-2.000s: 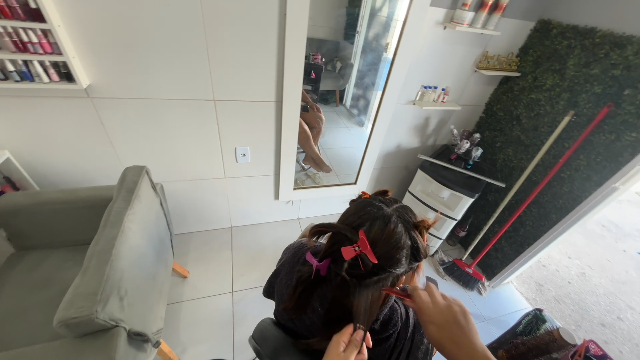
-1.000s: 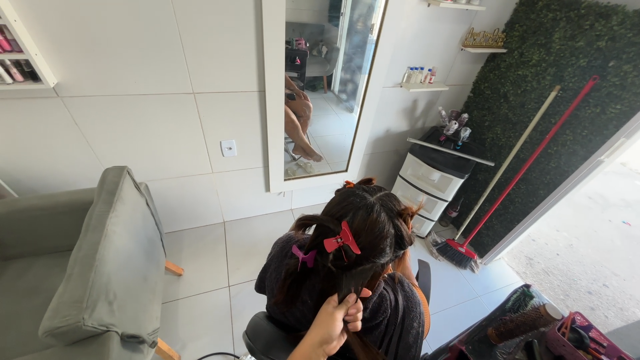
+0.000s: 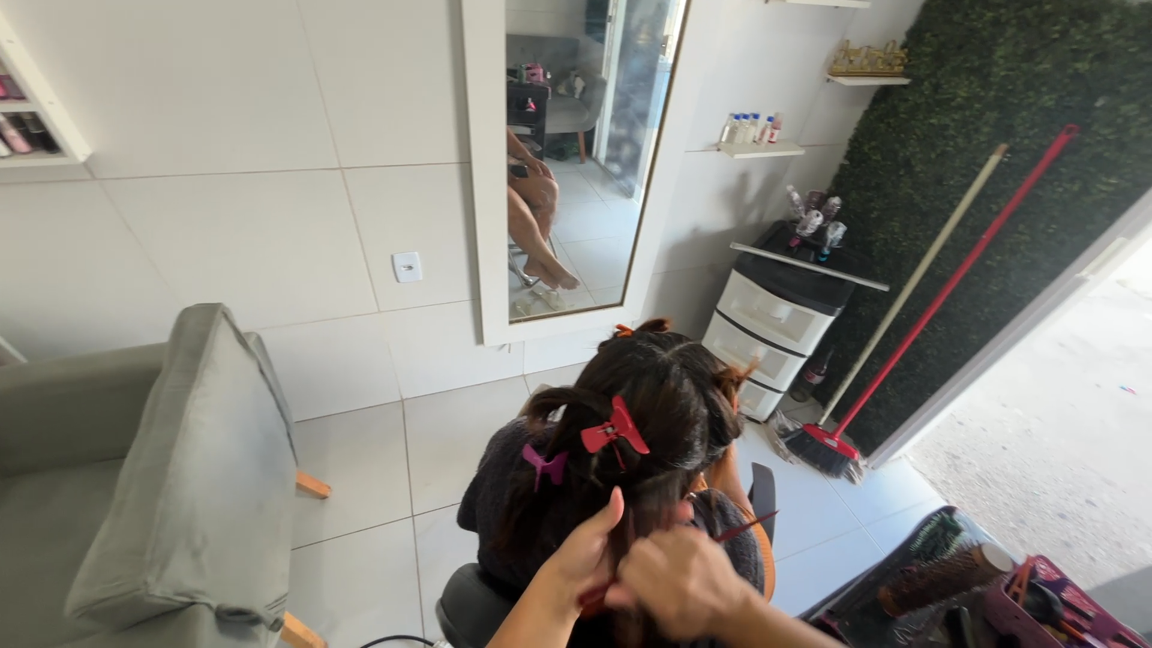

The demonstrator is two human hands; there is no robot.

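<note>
A person with dark hair [image 3: 666, 378] sits in a black chair, back to me, a dark cape or towel over the shoulders. A red hair clip [image 3: 616, 430] and a purple clip [image 3: 544, 466] hold hair up at the back; an orange clip [image 3: 624, 331] is at the top. My left hand [image 3: 589, 549], thumb up, is around a lower section of hair. Close beside it on the right, my right hand [image 3: 679, 571] is closed on a red comb, whose thin tail [image 3: 749, 526] sticks out to the right; part of the red comb shows between my hands.
A grey armchair [image 3: 180, 477] stands at left. Ahead are a framed wall mirror [image 3: 576, 225], a drawer unit [image 3: 765, 315] with hairbrushes on top, and a broom [image 3: 823, 445] with a red handle. At lower right, a round brush [image 3: 945, 580] lies near a pink basket [image 3: 1008, 605] of tools.
My right hand, out of view one second ago, is back at the hair with the red comb. My left hand has shifted lower along the hair section, its thumb now raised.
</note>
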